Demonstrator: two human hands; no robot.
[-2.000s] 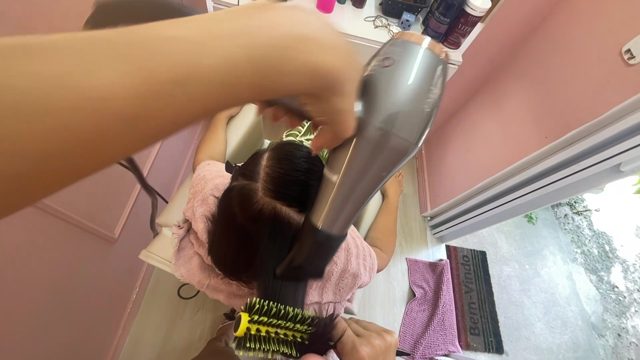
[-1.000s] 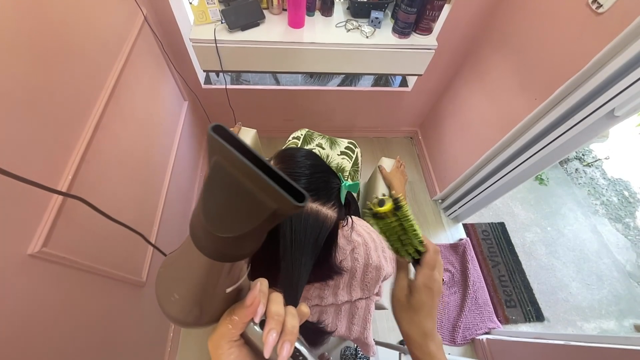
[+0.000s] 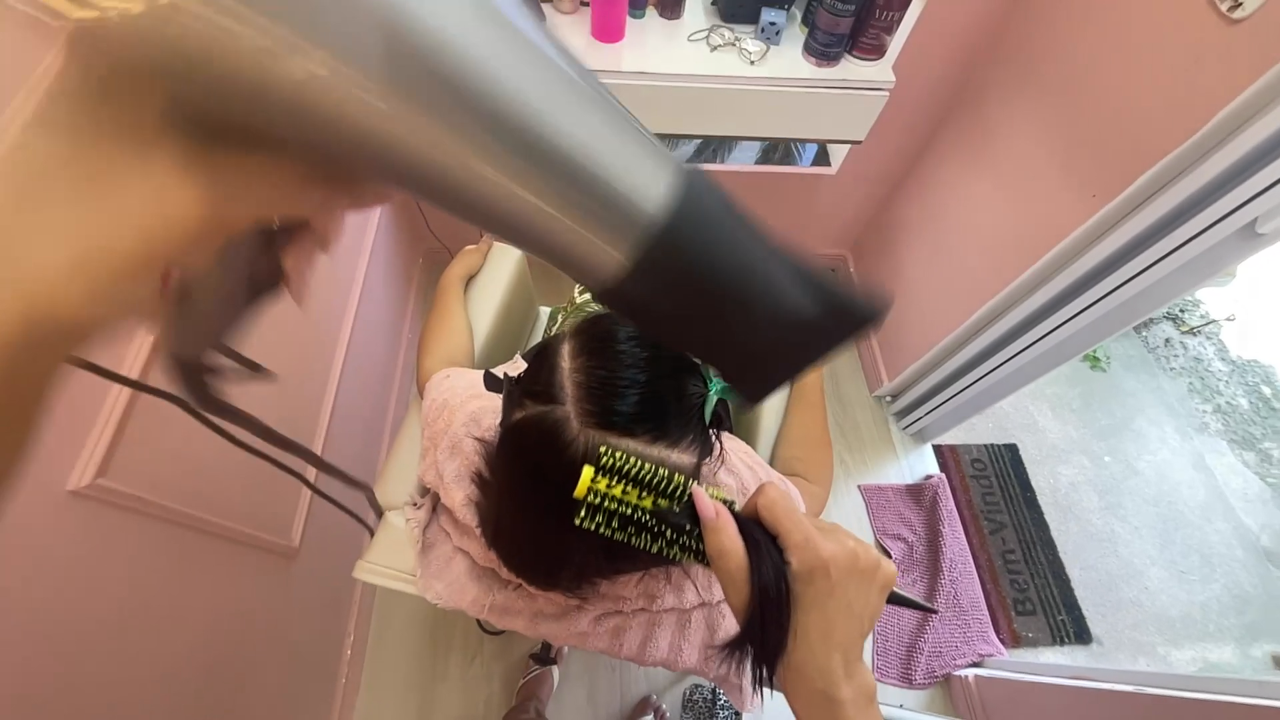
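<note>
My left hand, blurred, grips a grey hair dryer at the upper left; its black nozzle points right and down, apart from the hair. At lower right, my right hand is closed on a round hairbrush with yellow-green and black bristles, and on a lock of dark hair at the brush. The brush lies against the back of the seated person's head, whose hair is parted in sections. A green tie holds hair on the right side. A pink towel covers the person's shoulders.
The person sits in a cream armchair. A black cord hangs at left. Ahead, a white shelf bears eyeglasses, bottles and a pink container. To the right are a purple mat, a doormat and a sliding door's frame.
One second ago the brush was held off the head at the right; now it is against the hair. The dryer has risen from the lower left, its nozzle now toward the right.
</note>
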